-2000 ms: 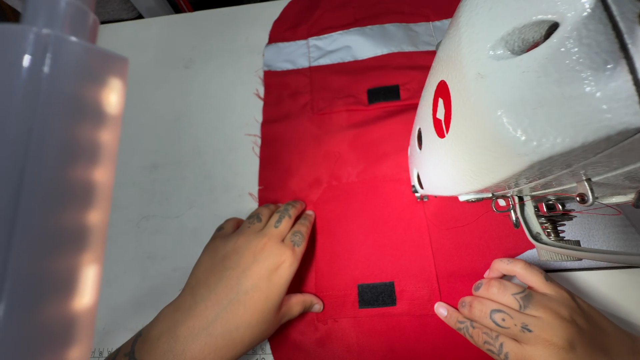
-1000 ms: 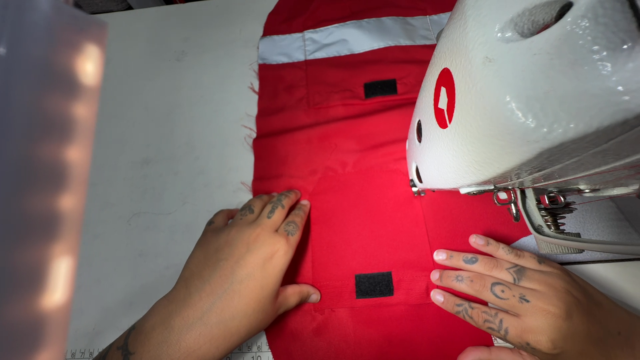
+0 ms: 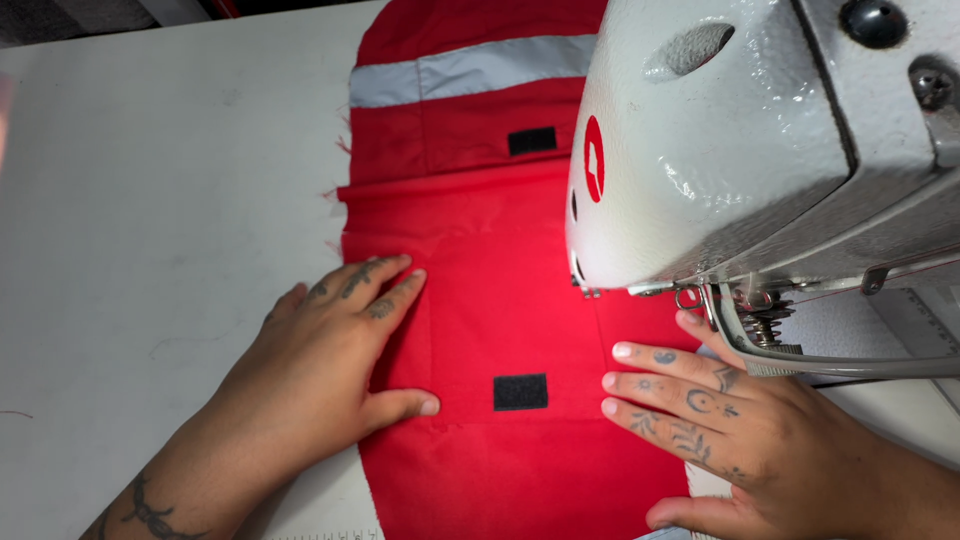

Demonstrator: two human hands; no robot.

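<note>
A red fabric piece (image 3: 495, 300) with frayed edges lies flat under the head of a white sewing machine (image 3: 712, 150). Across its upper part runs a grey reflective strip (image 3: 502, 67). One black hook-and-loop patch (image 3: 532, 141) sits below the strip, another black patch (image 3: 520, 392) nearer me. My left hand (image 3: 337, 352) rests palm down on the fabric's left side, fingers and thumb apart. On the right side, my right hand (image 3: 720, 420) lies spread on the cloth, its upper finger partly behind the machine's thread guide. The machine head hides part of the fabric.
The white tabletop (image 3: 165, 187) bears a printed measuring scale (image 3: 337, 535) along the near edge. A metal lever and a tension spring (image 3: 765, 322) project from the machine just above my right hand. Dark items lie beyond the table's far left edge.
The fabric has bunched into a fold below the upper patch. My right hand's fingers have spread out on the cloth. The blurred translucent object at left has nearly left the view.
</note>
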